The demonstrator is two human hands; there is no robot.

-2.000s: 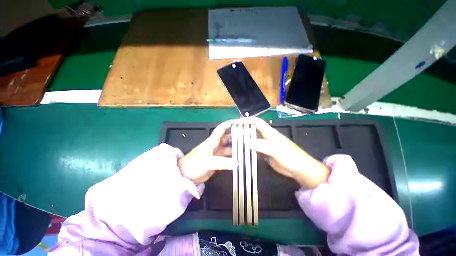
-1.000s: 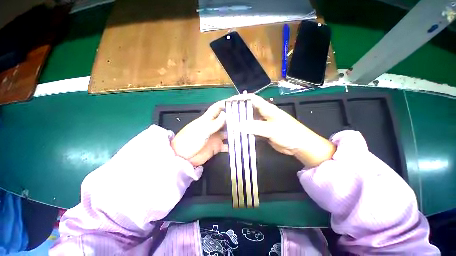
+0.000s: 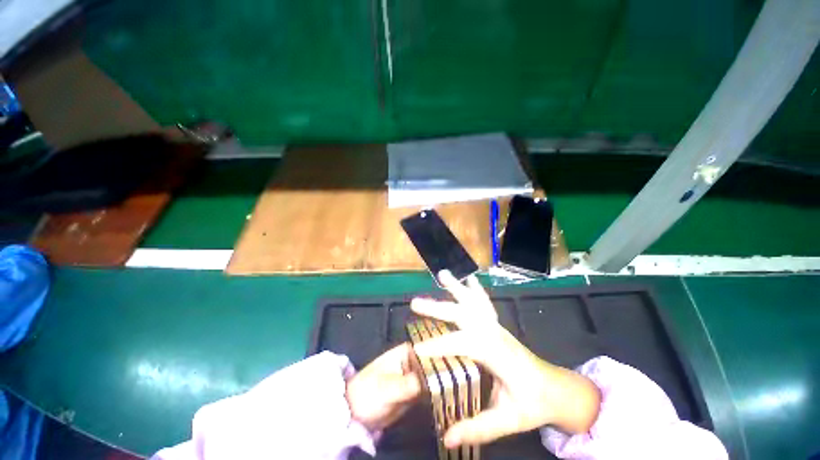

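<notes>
Several smartphones (image 3: 459,395) stand on edge side by side as one upright bundle, their gold and white side frames showing. My left hand (image 3: 385,388) holds the bundle from its left side. My right hand (image 3: 503,364) is at its right side, thumb near the lower part, with some fingers spread and reaching past the top. The fingertips are by the lower end of a black smartphone (image 3: 439,244) lying on the wooden board; whether they touch it I cannot tell. A black phone tray (image 3: 629,337) lies under my hands. The bundle's lower end is cut off by the picture's edge.
The wooden board (image 3: 306,211) holds a grey folder (image 3: 459,169), a blue pen (image 3: 494,232) and another black phone (image 3: 526,235). A slanting grey post (image 3: 670,180) stands at right. A red-brown board (image 3: 99,232) lies at left. Blue cloth (image 3: 22,296) shows at the left edge.
The view has tilted up, so the bench things sit lower in the picture. My right hand has opened its fingers and reached over the bundle toward the phone on the board.
</notes>
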